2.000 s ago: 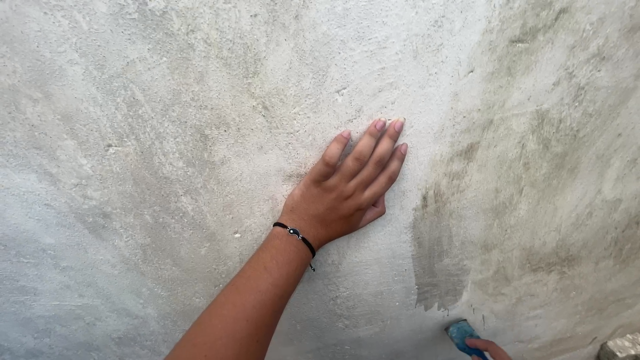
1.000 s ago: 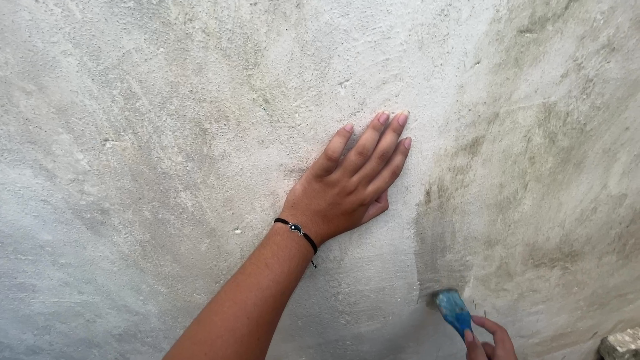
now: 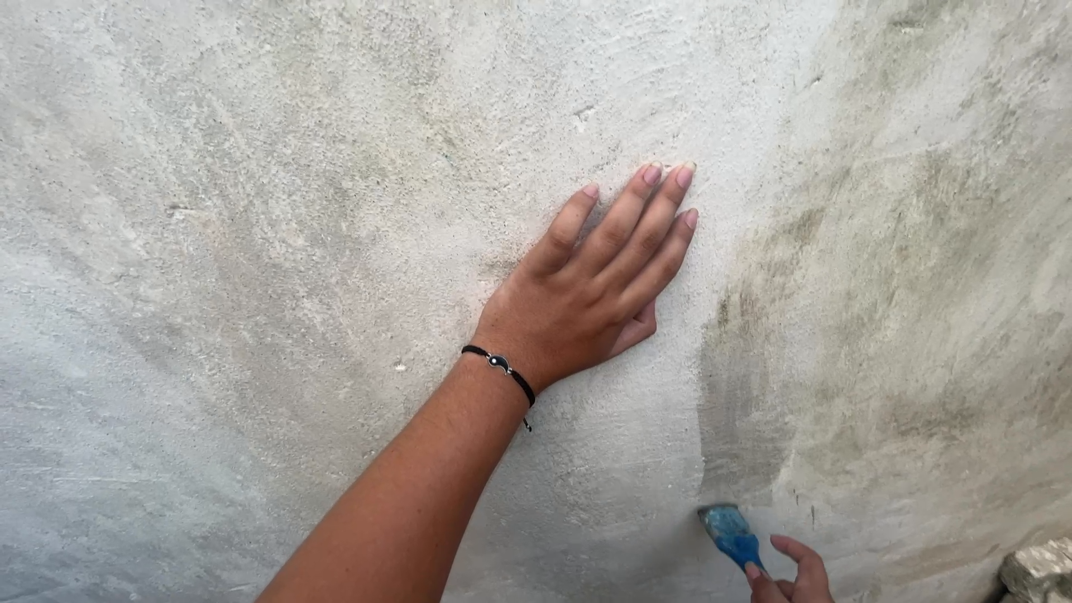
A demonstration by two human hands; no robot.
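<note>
My left hand [image 3: 595, 276] lies flat on a rough, whitish plastered wall [image 3: 251, 251], fingers pointing up and right, a black cord bracelet [image 3: 499, 363] round the wrist. Low on the right, my right hand [image 3: 791, 578] holds a blue-handled paintbrush [image 3: 731, 536] by its handle, with the bristle end up against the wall. Just above the brush is a darker, damp-looking grey patch [image 3: 741, 419]. Most of the right hand is cut off by the bottom edge of the view.
Greenish-brown stains [image 3: 938, 335] mark the wall on the right. A rough stone or broken masonry block [image 3: 1038, 574] stands at the lower right corner. Small pits and chips dot the plaster.
The brush and right hand rose from the bottom edge to the lower end of the dark patch, then came down slightly. My left hand has stayed on the wall.
</note>
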